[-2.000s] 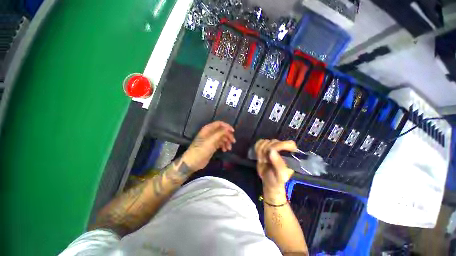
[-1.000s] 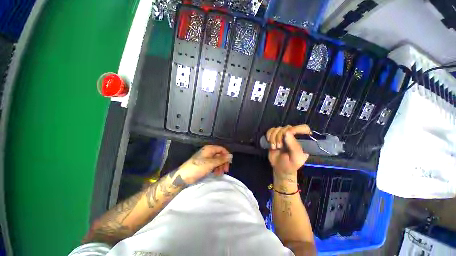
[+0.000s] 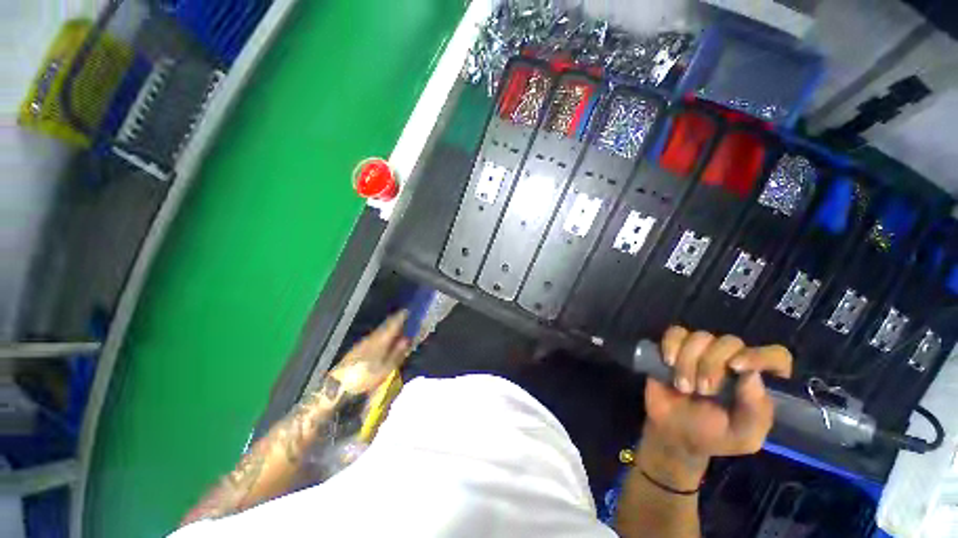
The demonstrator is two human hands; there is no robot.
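Note:
My right hand (image 3: 714, 394) is closed around a grey electric screwdriver (image 3: 804, 415), held level in front of the bench edge, its cable trailing right. My left hand (image 3: 380, 352) is low at the left, below the bench edge and beside a blue bin wall (image 3: 419, 311); it is blurred and its fingertips are hard to make out, so whether it holds anything cannot be told. Black housings (image 3: 555, 236) lie side by side in a row on the bench, each with a silver metal plate (image 3: 583, 214) on it.
A green conveyor (image 3: 263, 210) with a white rail runs at left, a red pot (image 3: 375, 180) on its edge. Red bins (image 3: 735, 160), a blue tray (image 3: 754, 79) and loose metal fittings (image 3: 588, 42) lie behind the housings. A blue crate (image 3: 819, 469) is low right.
The view has shifted. My left hand has moved from in front of my body to the left, down by the blue bin. My right hand still holds the screwdriver.

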